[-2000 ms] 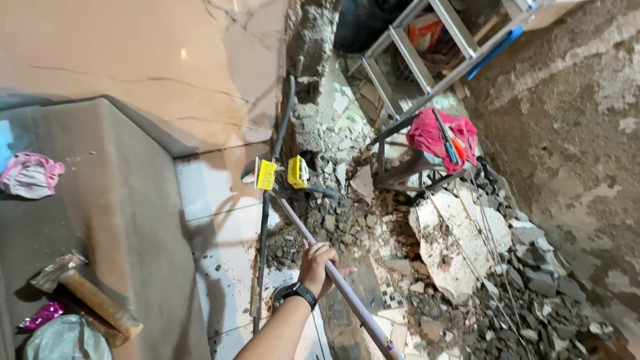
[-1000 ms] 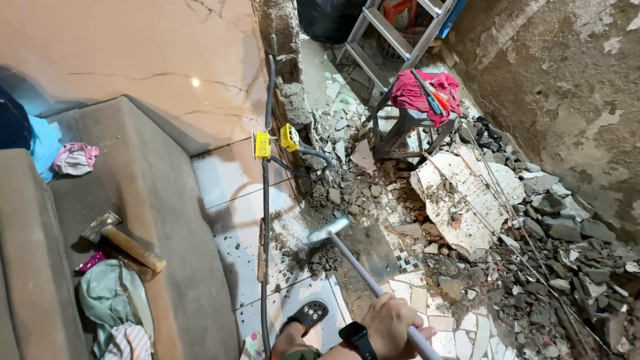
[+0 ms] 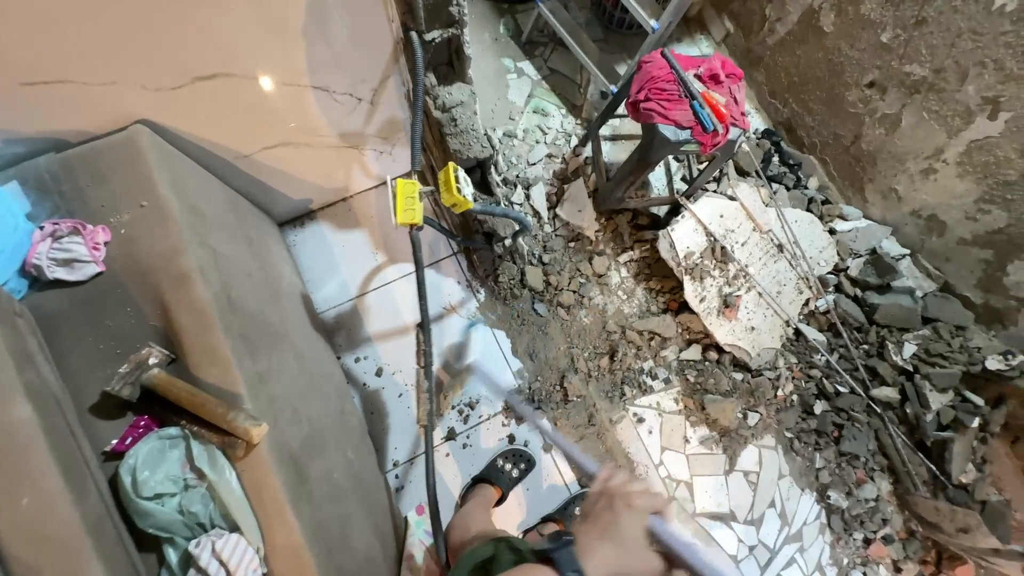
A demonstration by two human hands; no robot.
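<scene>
My left hand (image 3: 616,524), with a dark watch on its wrist, grips a long pale pole (image 3: 552,432) at the lower centre. The pole slants up and left to a blurred head (image 3: 460,352) over the white floor tiles (image 3: 360,320); its exact kind cannot be told. Just left of that head a black corrugated conduit (image 3: 426,320) runs down across the tiles. Two yellow electrical boxes (image 3: 409,202) are joined to conduits above it. Grey rubble (image 3: 560,336) lies right of the tiles. My right hand is out of view.
A brown sofa (image 3: 264,320) stands left, with a hammer (image 3: 192,400), a plastic bag (image 3: 180,488) and cloths. A stool (image 3: 640,164) bears a pink cloth and tools. Behind it is a ladder (image 3: 576,44). A broken white slab (image 3: 736,272) and thin rods lie on rubble. My clogs (image 3: 508,472) are below.
The pole's head has moved left from the rubble's edge onto the white tiles, beside the conduit. My left hand stays on the pole. Both feet now show.
</scene>
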